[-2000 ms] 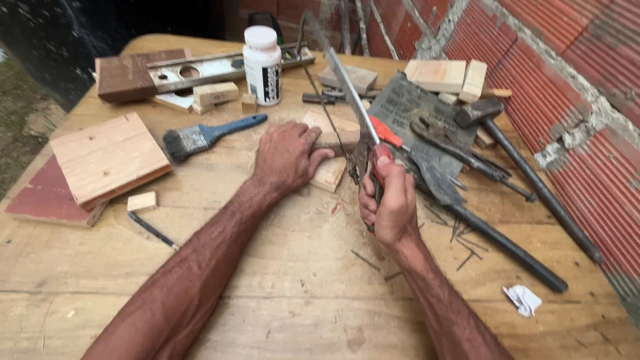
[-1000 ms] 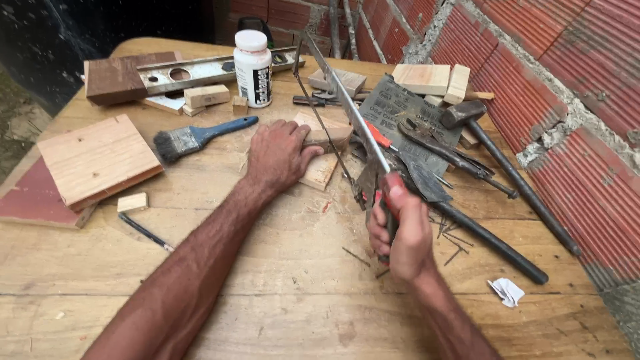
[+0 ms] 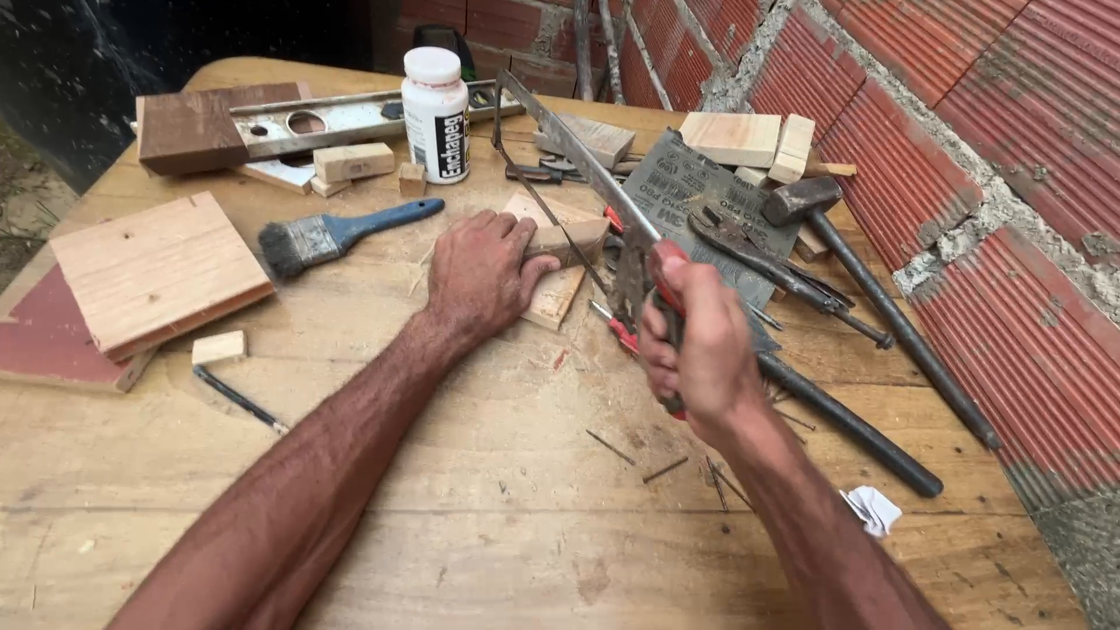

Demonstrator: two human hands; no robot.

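Observation:
My right hand (image 3: 700,337) is closed around the red and black handle of a hacksaw (image 3: 588,162), whose frame slants up and to the left. Its thin blade crosses a small wooden block (image 3: 569,238) near the block's right part. My left hand (image 3: 486,271) presses on that block's left part, fingers bent over it. Beneath the block lies a flat piece of wood (image 3: 553,302), partly hidden by the left hand. A red-handled screwdriver (image 3: 623,334) lies just beside the saw handle, partly covered.
Left are a paintbrush (image 3: 346,232), a square board (image 3: 162,271) and a level (image 3: 324,118) behind. A white bottle (image 3: 436,118) stands at the back. A hammer (image 3: 884,297), pincers (image 3: 770,267), sandpaper (image 3: 700,206) and nails (image 3: 665,470) lie right, near the brick wall (image 3: 1006,297).
The hacksaw and my right hand have shifted a little relative to the block. My left hand stays on the block.

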